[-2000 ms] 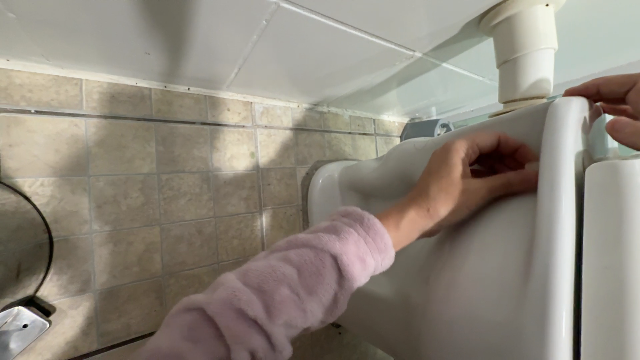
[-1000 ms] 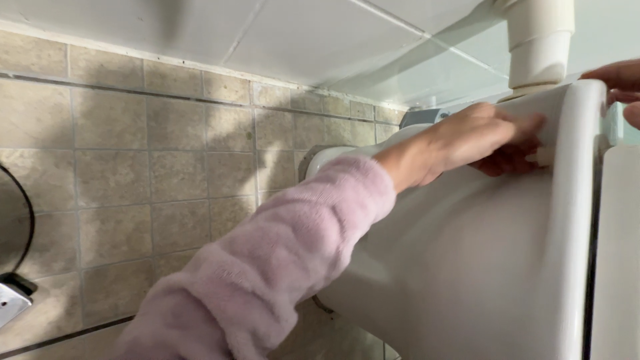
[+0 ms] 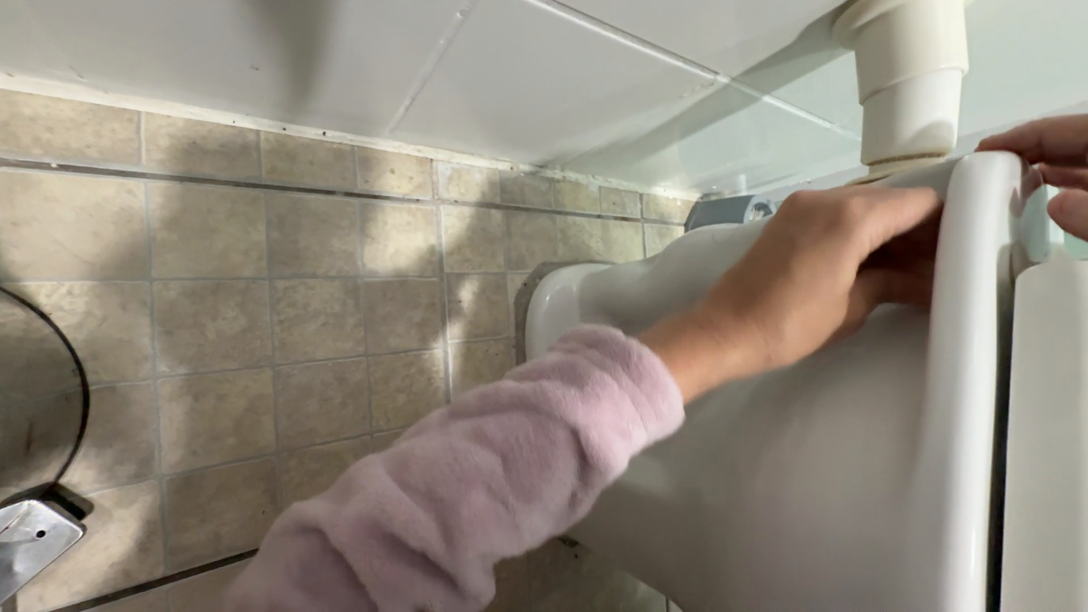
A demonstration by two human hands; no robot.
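A white ceramic toilet bowl (image 3: 765, 476) fills the right side of the view, seen from its side, with its rim (image 3: 965, 365) running up and down the picture. My left hand (image 3: 816, 272), in a fluffy pink sleeve, reaches in from the lower left. Its fingertips are tucked against the underside of the rim near the back and are hidden, so any grip there cannot be told. At the right edge, my right hand (image 3: 1050, 170) is partly out of frame, its fingers at the rim's rear corner beside a pale, shiny fitting (image 3: 1035, 223). Beyond the rim is a white, flat seat or lid (image 3: 1050, 425).
A cream plastic waste pipe (image 3: 911, 93) meets the back of the toilet near the tiled wall (image 3: 561, 85). A grey object (image 3: 722, 212) sits behind the base. Beige square tiles cover the floor (image 3: 319, 314). At lower left are a metal piece (image 3: 38, 544) and a thin black loop (image 3: 83, 391).
My left hand stays under the rim while its fingers shift. A small pale piece showed at its fingertips one second ago and is now out of sight. My right hand remains by the rear corner.
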